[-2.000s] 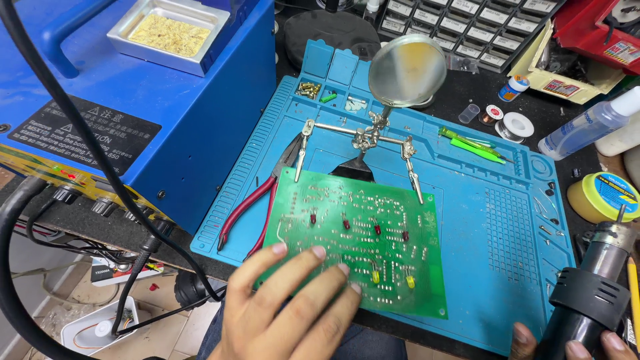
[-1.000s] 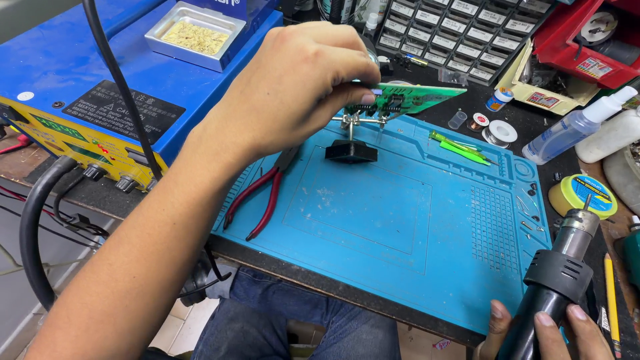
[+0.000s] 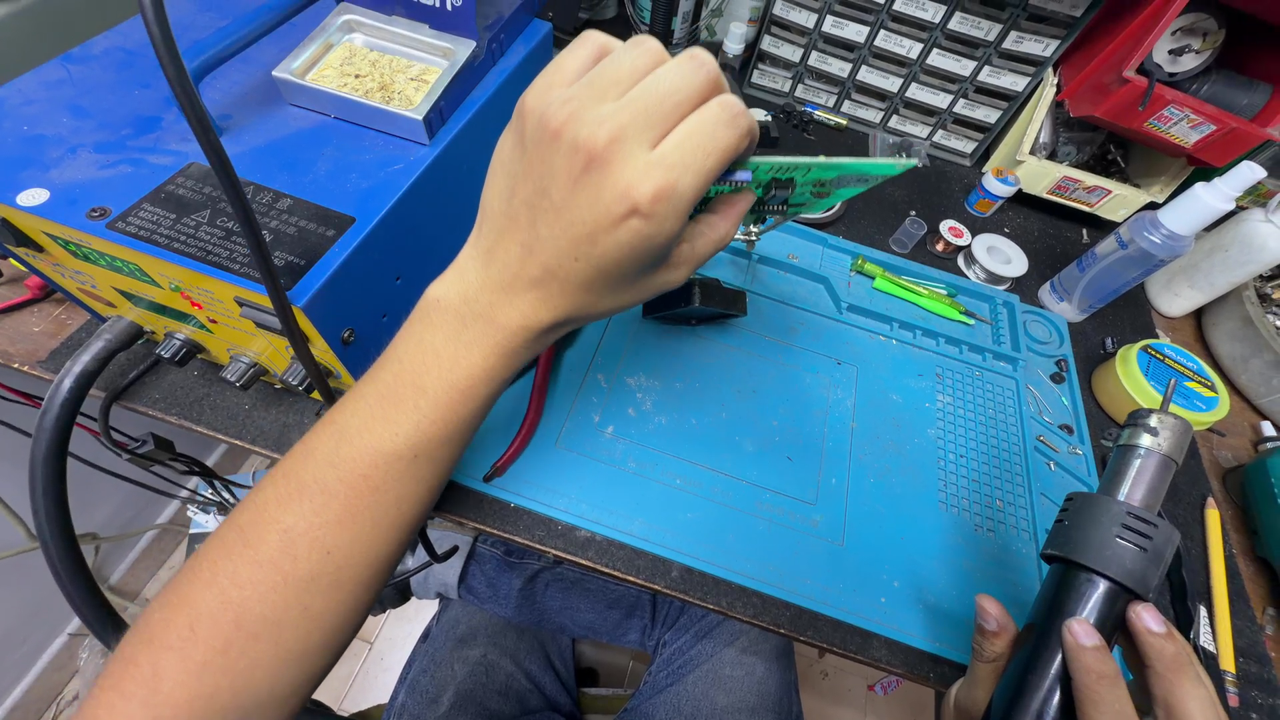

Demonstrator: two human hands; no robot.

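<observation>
My left hand (image 3: 620,180) grips the edge of a green circuit board (image 3: 835,185), which is tilted up, with black chips showing on the face toward me. Below the board a metal clamp joint and the black base (image 3: 695,300) of a helping-hands stand show; my hand hides the rest. At the lower right my right hand (image 3: 1080,650) is wrapped around the black handle of a hot air gun (image 3: 1110,545), its metal nozzle pointing up. Red-handled pliers (image 3: 525,420) lie on the blue silicone mat (image 3: 740,430), partly behind my left forearm.
A blue rework station (image 3: 400,230) with a tray of brass wool (image 3: 375,75) stands at the left. Along the mat's far and right sides are green tweezers (image 3: 920,295), solder spools (image 3: 990,260), a spray bottle (image 3: 1150,240), a yellow tub (image 3: 1160,385), a pencil (image 3: 1218,590) and a drawer cabinet (image 3: 920,60).
My left hand has moved up and away from the board's near edge and now holds the board, which has gone from lying face up to tilted. The right hand stays on the hot air gun.
</observation>
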